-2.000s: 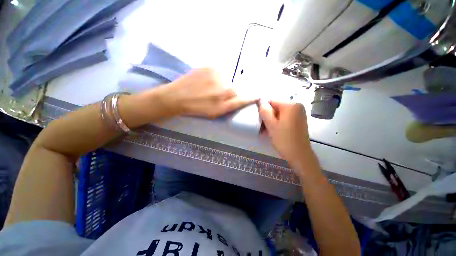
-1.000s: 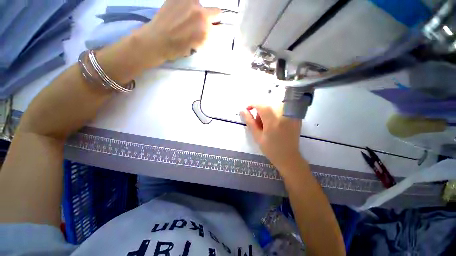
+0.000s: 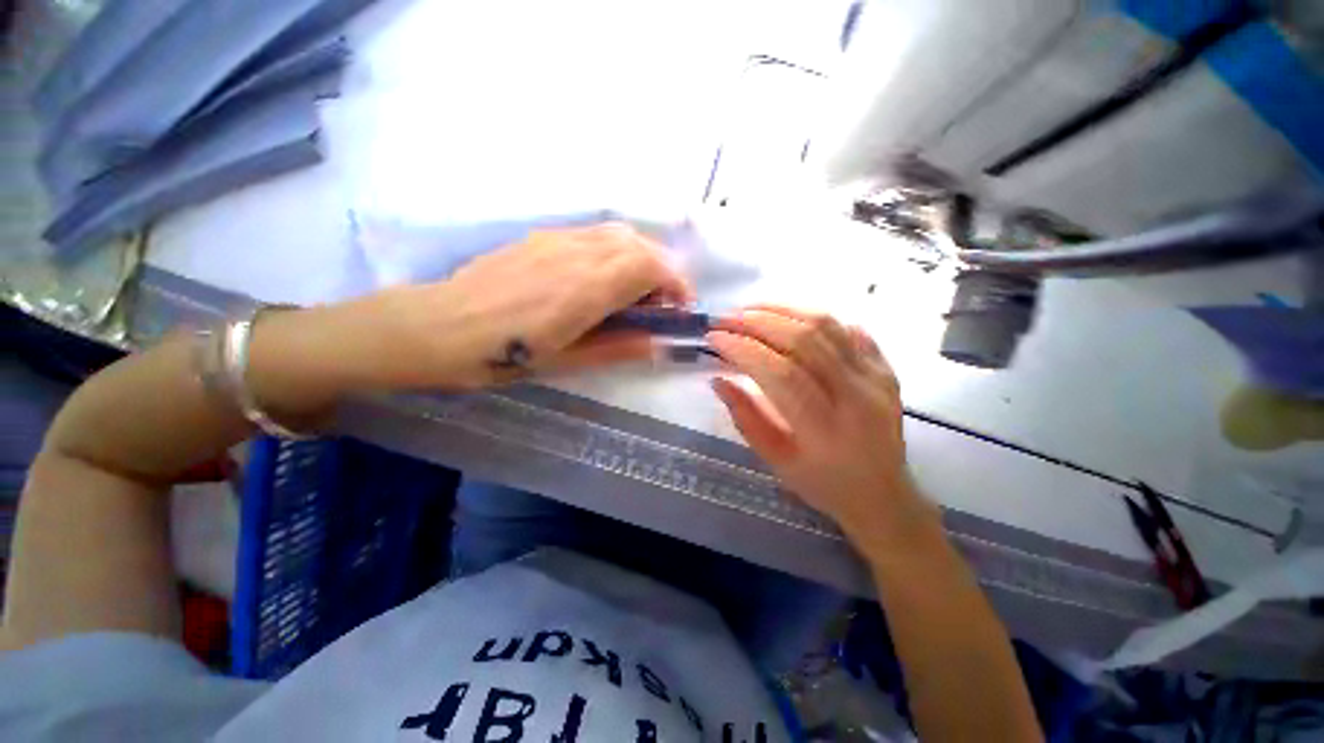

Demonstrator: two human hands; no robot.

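A small blue-grey fabric piece (image 3: 671,318) lies between my two hands, in front of and left of the needle area. My left hand (image 3: 574,298) grips its left part with bent fingers. My right hand (image 3: 820,399) has its fingertips on the right end of the piece, thumb apart below; whether it grips is unclear. A pale blue-grey piece (image 3: 436,244) lies behind my left hand, partly hidden and washed out by glare. The presser foot area (image 3: 908,218) of the white machine is blurred and bright.
A pile of blue-grey pieces (image 3: 189,124) lies at the far left. A grey ribbed cylinder (image 3: 990,317) stands right of the needle. Red-and-black snips (image 3: 1166,544) and a white strip (image 3: 1234,602) lie at the right front. A blue crate (image 3: 312,544) is below the table.
My left hand has come back from the far left side of the bed to meet my right hand. A fabric piece now shows between them. The view has shifted.
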